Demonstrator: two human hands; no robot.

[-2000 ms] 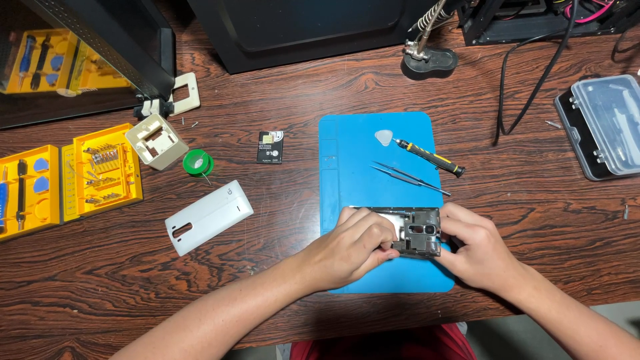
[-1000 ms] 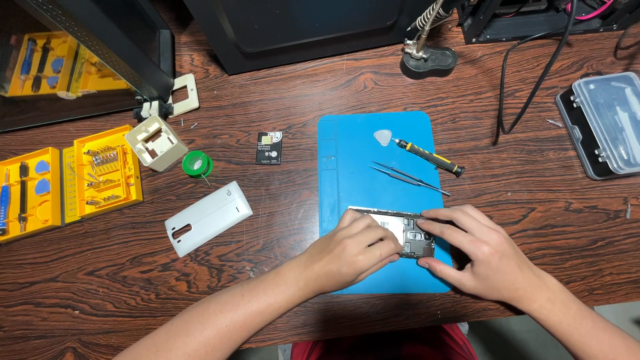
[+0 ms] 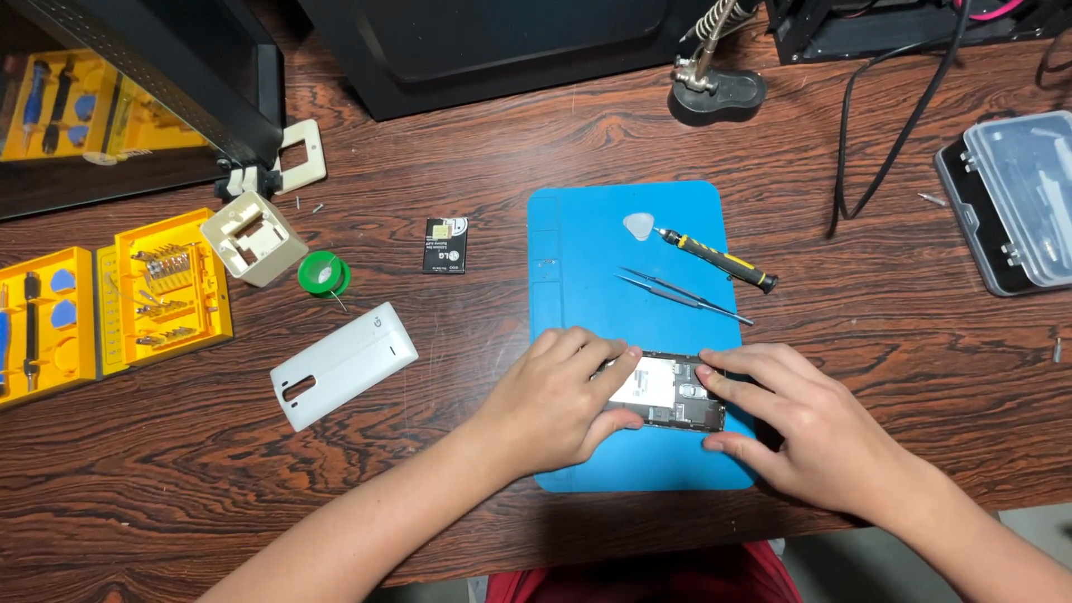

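Note:
An opened smartphone body (image 3: 662, 390), its back cover off and a silvery battery bay showing, lies low on the blue silicone mat (image 3: 586, 469). My left hand (image 3: 557, 394) grips its left end, thumb on the near edge and fingers over the far edge. At the other end, my right hand (image 3: 787, 410) has fingers on the far corner and the thumb by the near corner. Above the phone are metal tweezers (image 3: 682, 296), a black and yellow precision screwdriver (image 3: 720, 261) and a whitish opening pick (image 3: 639, 225). A white phone back cover (image 3: 344, 366) and a black battery (image 3: 445, 245) lie left of the mat.
At left are a yellow bit case (image 3: 172, 285), a cream plastic box (image 3: 254, 239) and a green solder spool (image 3: 324, 273). A soldering iron stand (image 3: 717, 96) is at the back, with a black cable (image 3: 888, 151) beside it. A clear-lidded case (image 3: 1022, 201) sits at the right.
The phone body was raised in both hands two seconds ago, its right part tilted. It now lies flatter on the mat, and my right hand's fingers have moved over its right end.

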